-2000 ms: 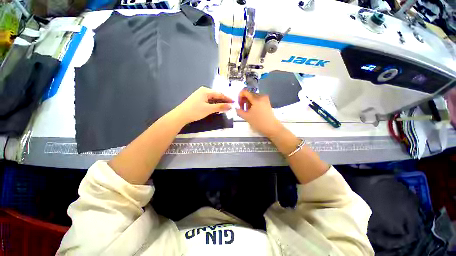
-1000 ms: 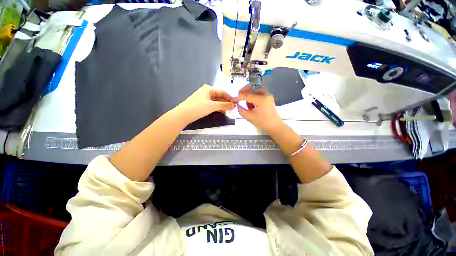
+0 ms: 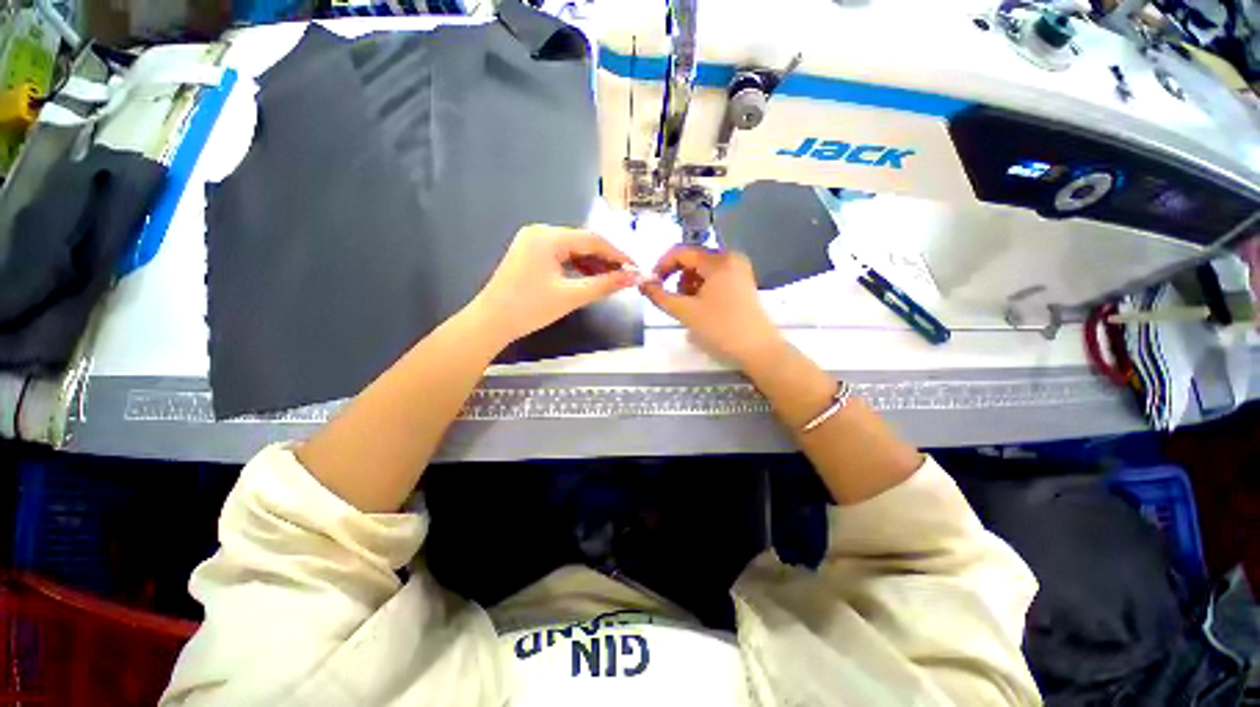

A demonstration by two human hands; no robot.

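Note:
A large dark grey garment panel (image 3: 373, 221) lies flat on the table left of the needle, its upper right corner folded over. My left hand (image 3: 560, 283) is over the panel's right edge, and my right hand (image 3: 712, 294) is just right of it. The fingertips of both hands meet in front of the presser foot (image 3: 652, 207), in the bright lamp spot. They pinch something small and pale that is too small and glared to name. A small dark grey cut piece (image 3: 777, 235) lies right of the needle under the machine arm.
The white sewing machine (image 3: 884, 124) spans the back right. Thread snips (image 3: 902, 305) lie under its arm. Red scissors handles (image 3: 1105, 343) and striped trim (image 3: 1147, 362) are at the right end. Dark folded cloth (image 3: 69, 256) is at the left end. Crumpled dark cloth (image 3: 1092, 587) fills a blue crate below right.
My hands stay together in front of the needle with slight finger movements. My left hand is a little higher and more arched. The panel has not visibly moved on the table.

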